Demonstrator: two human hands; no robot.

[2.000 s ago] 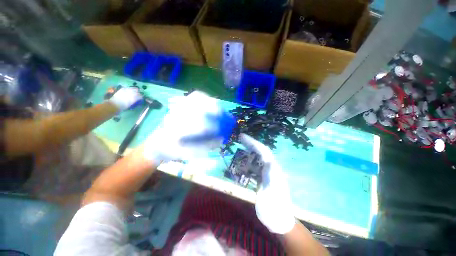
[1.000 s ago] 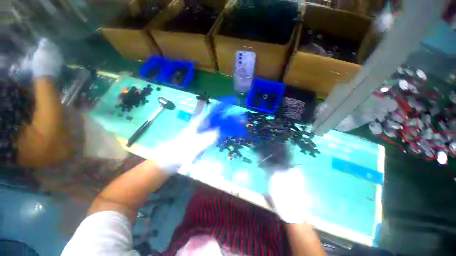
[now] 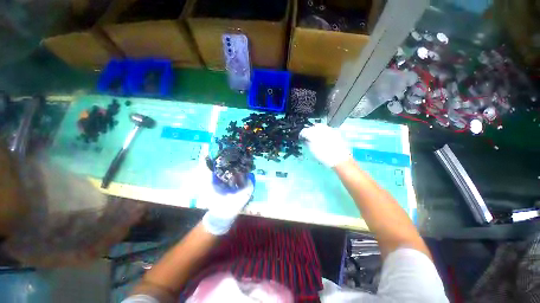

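A pile of small black plastic parts (image 3: 269, 135) lies on the pale turquoise mat (image 3: 314, 192). My left hand (image 3: 228, 198), in a white glove with blue at the palm, holds a clump of dark parts (image 3: 232, 165) at the pile's near left side. My right hand (image 3: 325, 145), in a white glove, is at the right end of the pile. Its fingertips touch or nearly touch the parts; whether they grip one cannot be told. Two small dark pieces lie on the mat just right of my left hand.
A hammer (image 3: 125, 145) and a second dark pile (image 3: 99, 121) lie left. Blue bins (image 3: 269, 90), a phone (image 3: 237, 62) and cartons (image 3: 237, 41) stand behind. A grey post (image 3: 379, 59) slants at the right, near wired discs (image 3: 453, 97) and a metal profile (image 3: 463, 183).
My left hand now shows a clump of dark parts in its palm. My right hand has moved from the near edge to the pile's right end. The view has shifted right; the neighbour's hand is gone.
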